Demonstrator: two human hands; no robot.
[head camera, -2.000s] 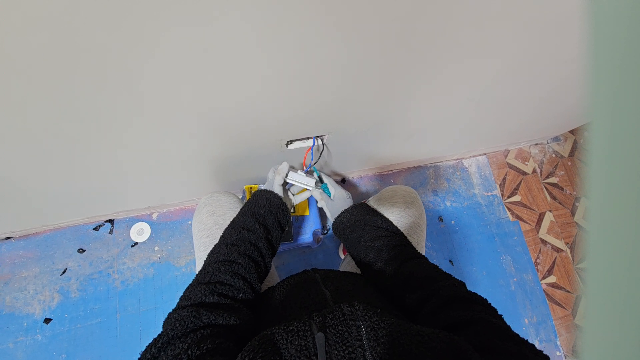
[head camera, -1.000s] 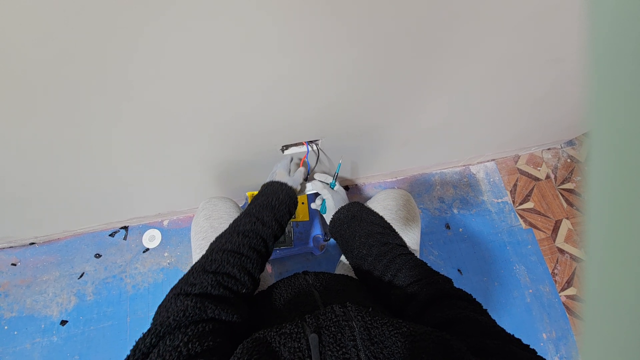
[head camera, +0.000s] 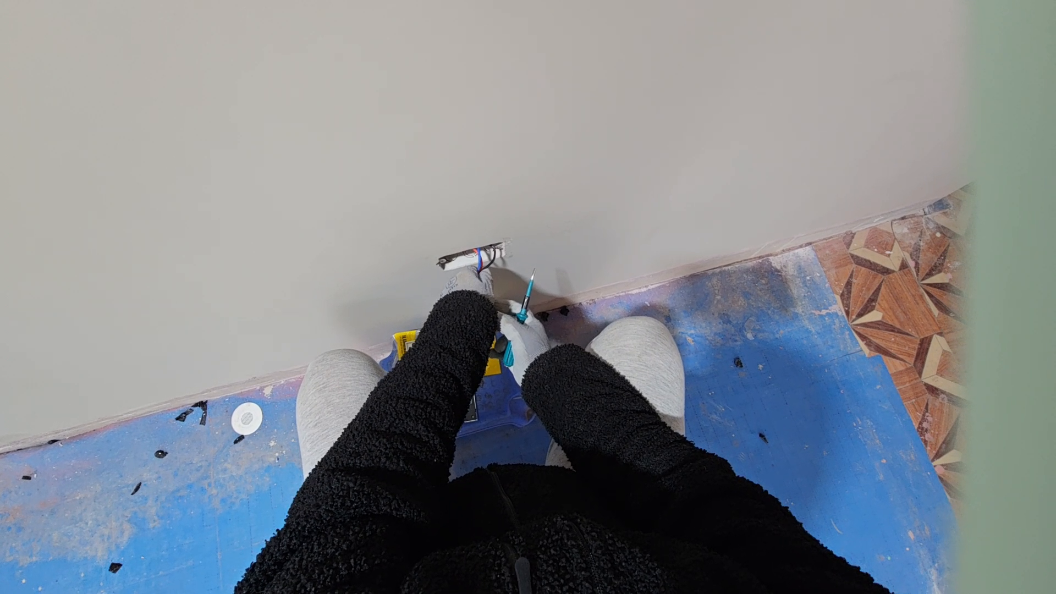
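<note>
My left hand (head camera: 467, 283), in a light work glove, is at the blue, red and dark wires (head camera: 481, 260) that come out of a rectangular wall box opening (head camera: 459, 259). Whether its fingers close on a wire cannot be told, as the sleeve and glove cover them. Just right of it and lower, my gloved right hand (head camera: 525, 337) holds a screwdriver with a teal handle (head camera: 525, 314), its shaft pointing up toward the wall. The handle's lower end shows below the fingers.
Between my knees stands a blue plastic case (head camera: 497, 406) with a yellow label (head camera: 405, 342). A white round disc (head camera: 247, 418) and black scraps lie on the blue floor covering (head camera: 771, 429). Patterned flooring (head camera: 895, 305) is at the right, beside a blurred green edge (head camera: 1011, 330).
Two seconds ago both hands held a white and metallic piece below the opening. My left hand has moved up to the wires, and the screwdriver now points up in my right hand.
</note>
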